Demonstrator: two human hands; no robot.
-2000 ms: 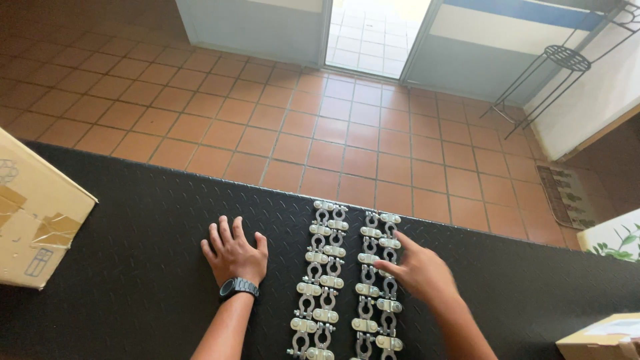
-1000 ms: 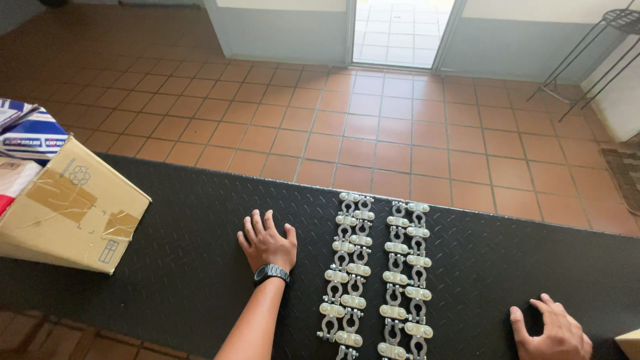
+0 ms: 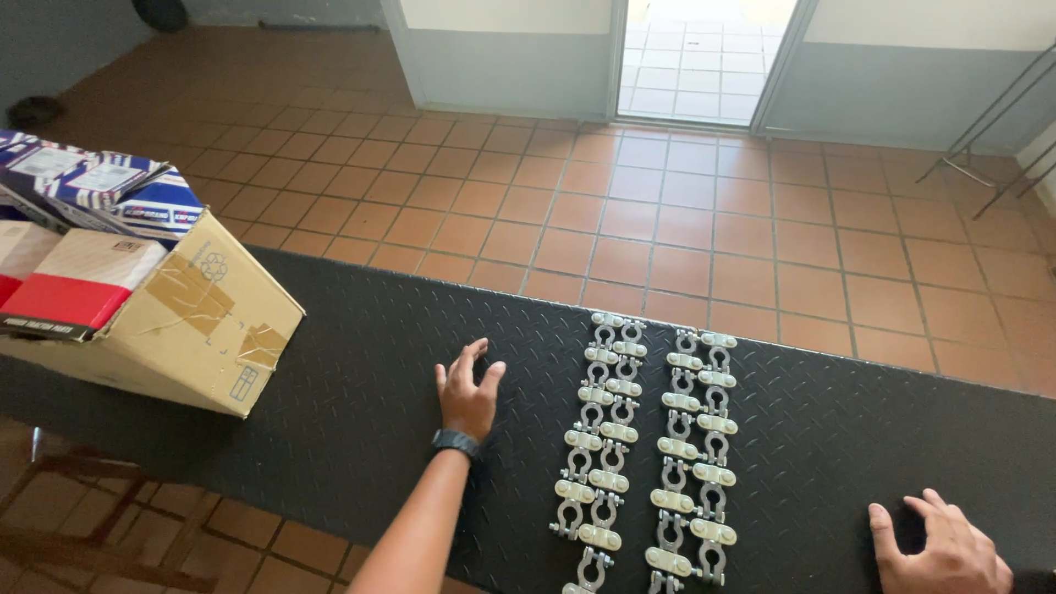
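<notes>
Two double columns of metal battery terminal clamps, the left column (image 3: 608,480) and the right column (image 3: 714,473), run from the far edge of a black diamond-plate-textured tabletop (image 3: 371,355) towards me. My left hand (image 3: 469,396), with a dark watch (image 3: 455,443) on its wrist, is over the tabletop left of the clamps, fingers apart and holding nothing. At the lower right, apart from the clamps, my right hand (image 3: 940,540) is empty too, its fingers curved and spread with the thumb to the left.
An open cardboard box (image 3: 235,322) stands on the left part of the table, filled with blue-and-white boxes (image 3: 107,177) and a red-and-white box (image 3: 78,285). Beyond the table lie a tiled floor (image 3: 511,206), a doorway and a metal stand (image 3: 965,157) at the right.
My right hand has left the right column of clamps and moved right. My left hand still stays left of the clamps. The view has turned left, showing more of the cardboard box.
</notes>
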